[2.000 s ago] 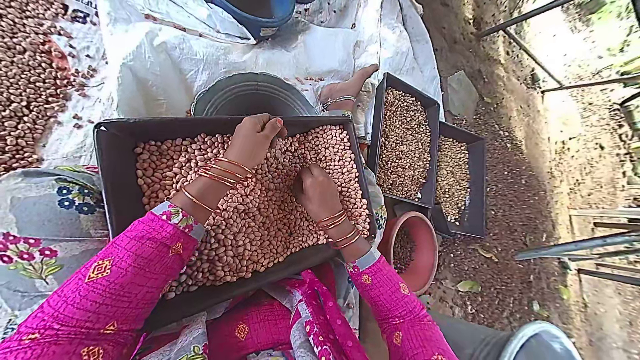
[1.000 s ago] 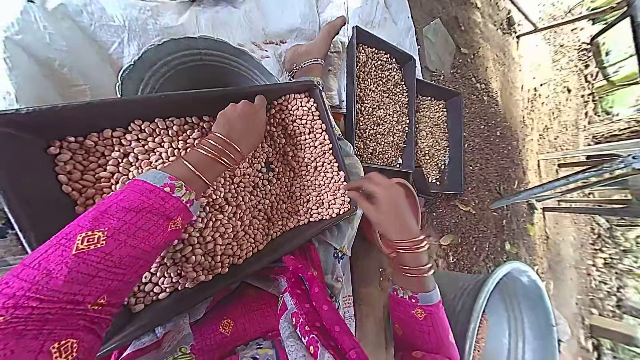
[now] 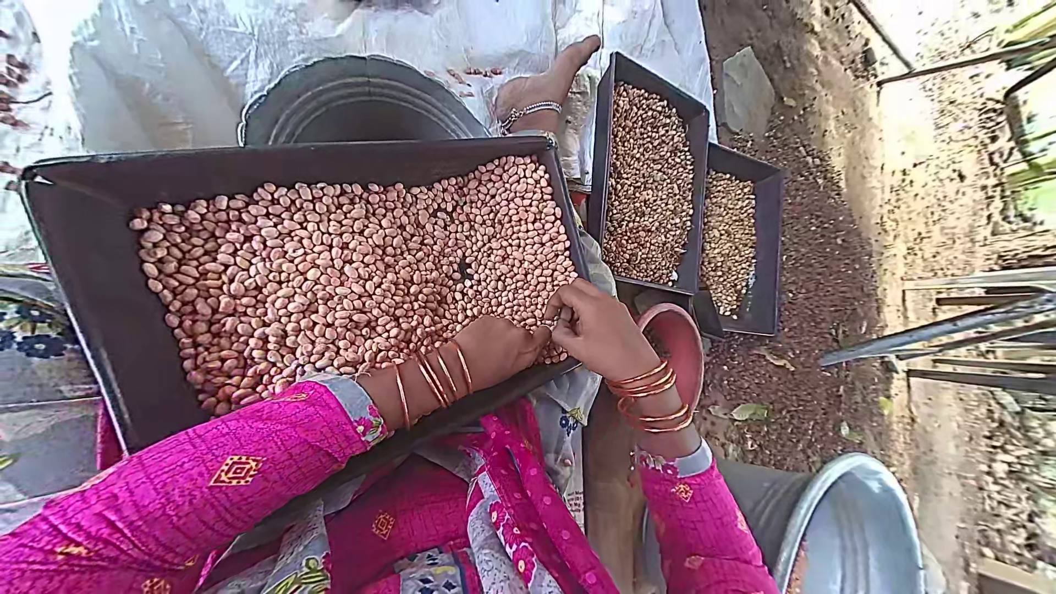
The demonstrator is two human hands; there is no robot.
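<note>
A dark rectangular tray (image 3: 74,247) lies across my lap, holding a thick layer of pinkish-brown peanut kernels (image 3: 313,272). My left hand (image 3: 503,342) is over the kernels near the tray's lower right corner, its fingers meeting those of my right hand. At the tray's right edge, my right hand (image 3: 598,330) has its thumb and fingers pinched together. Whether a kernel sits between the fingertips of either hand is too small to tell. Copper-coloured bangles circle both wrists.
Two smaller dark trays (image 3: 698,165) of kernels stand on the right, above a reddish bowl (image 3: 689,355). A metal bucket (image 3: 355,99) is behind my tray, beside a bare foot (image 3: 536,91). Another metal bucket (image 3: 796,511) is at the lower right. A white sheet (image 3: 190,74) covers the ground.
My right hand, which was past the tray's right edge a second ago, has come back to the corner. My left hand has moved down from the upper part of the kernels to meet it.
</note>
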